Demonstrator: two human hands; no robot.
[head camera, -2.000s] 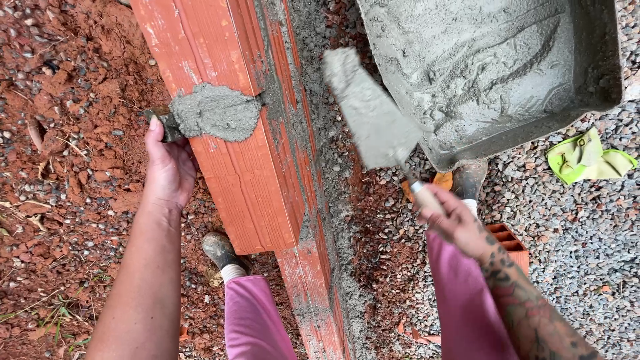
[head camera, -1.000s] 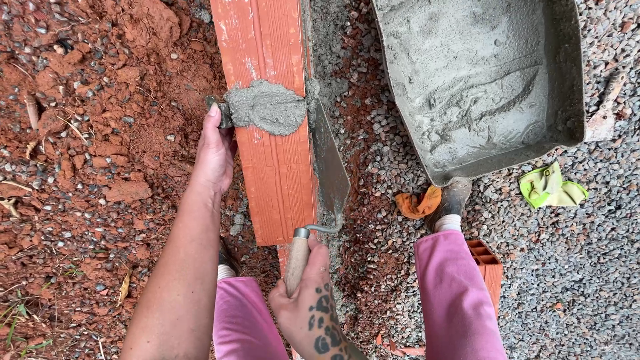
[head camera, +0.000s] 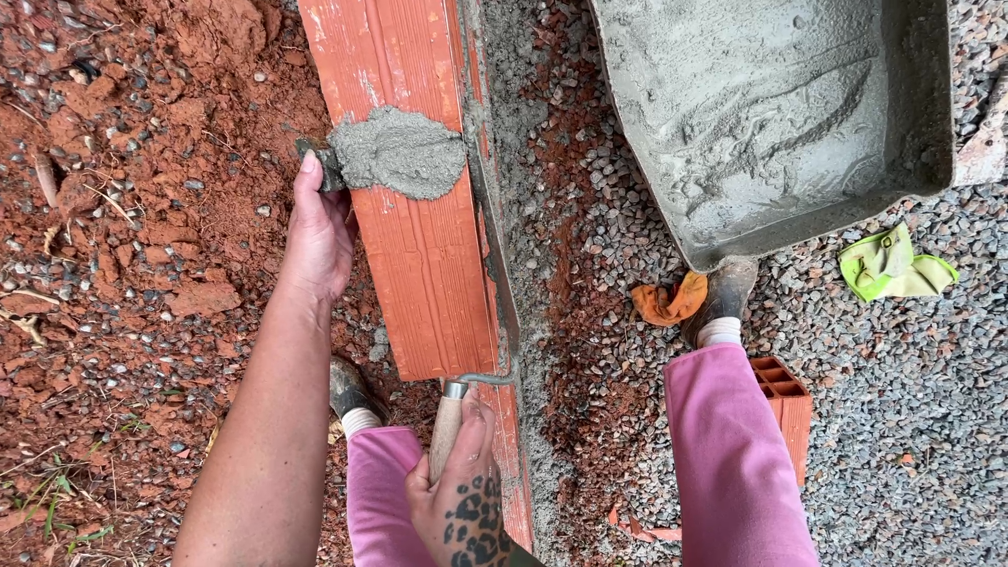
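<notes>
My right hand (head camera: 465, 480) grips the wooden handle of a trowel (head camera: 504, 315); its blade lies edge-on along the right side of a red hollow clay brick (head camera: 429, 291). A mound of wet grey mortar (head camera: 405, 153) spreads across the top of the brick course. At the left side of that mound, my left hand (head camera: 319, 228) holds a small dark flat piece (head camera: 321, 164) smeared with mortar against the brick's side. What the dark piece is made of, I cannot tell. Below the brick's near end runs a lower course (head camera: 512, 465), partly hidden by my right hand.
A mortar tub (head camera: 787, 228) stands at the upper right on gravel. Near it lie an orange cloth-like item (head camera: 669, 301), a yellow-green glove or cloth (head camera: 896, 266) and a hollow brick (head camera: 787, 417). Red soil (head camera: 157, 236) lies left of the wall, with my booted feet on either side.
Two seconds ago the trowel was raised near the tub with mortar on its blade; since then it has come down to the brick's right side. My left hand stays by the mortar mound.
</notes>
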